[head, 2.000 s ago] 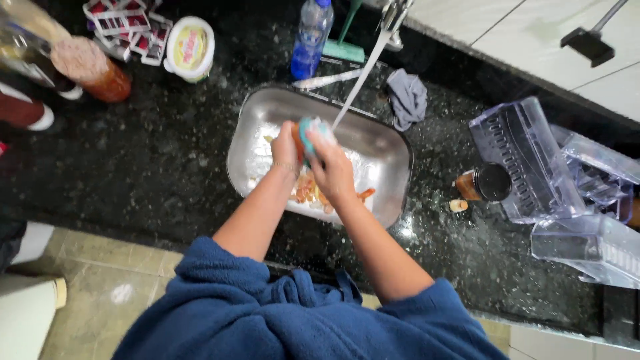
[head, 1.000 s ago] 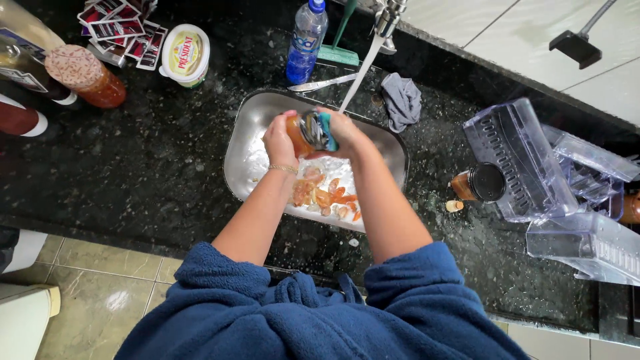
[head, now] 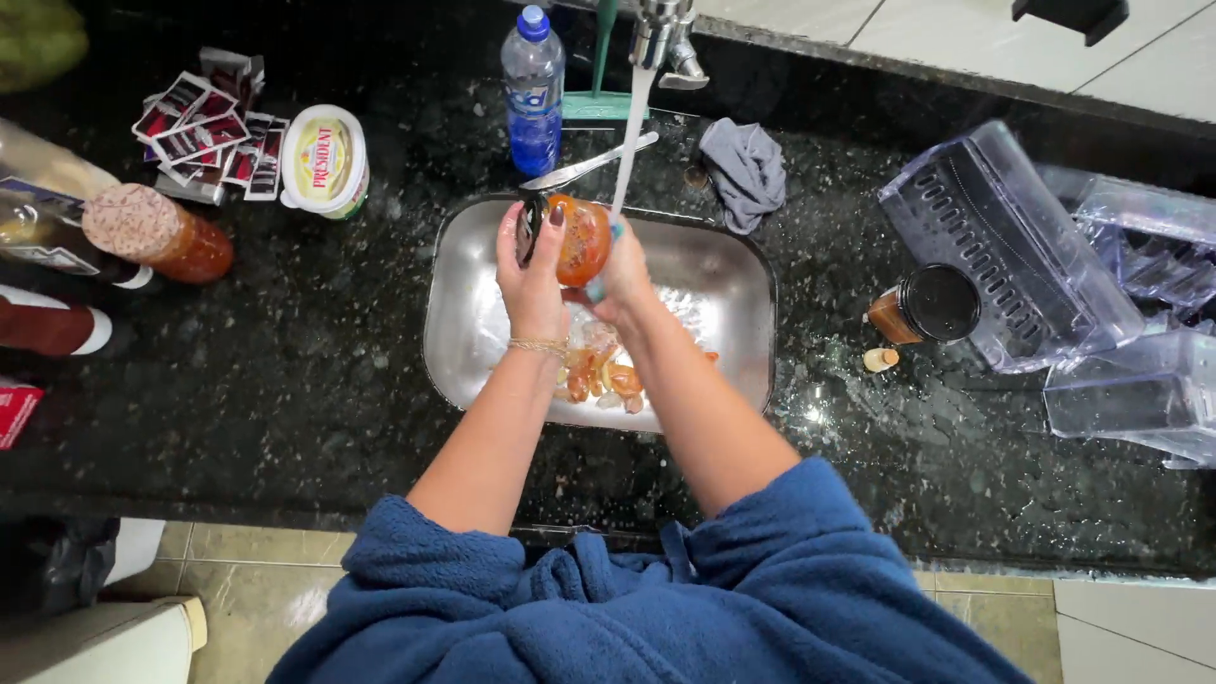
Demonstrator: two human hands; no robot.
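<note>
My left hand (head: 537, 275) grips a glass jar (head: 583, 241) of orange-red contents by its dark-lidded end, above the steel sink (head: 459, 332). At the jar's other end is my right hand (head: 622, 271), pressing a blue-green sponge (head: 597, 288) to it, mostly hidden by the fingers. Water runs from the faucet (head: 655, 38) just beside the jar and my right hand. Orange and pale food scraps (head: 598, 366) lie on the sink's bottom, between my forearms.
Behind the sink are a blue-liquid bottle (head: 534, 95), a knife (head: 591, 161), a green squeegee (head: 598, 104) and a grey cloth (head: 744, 174). Right stand a black-lidded jar (head: 939, 302) and clear plastic bins (head: 1012, 247); left, a margarine tub (head: 325, 161), packets (head: 199, 128) and several bottles (head: 52, 323).
The jar has turned in my hands: its dark-lidded end now points left, where one second ago its orange end did. My right hand has moved lower along it.
</note>
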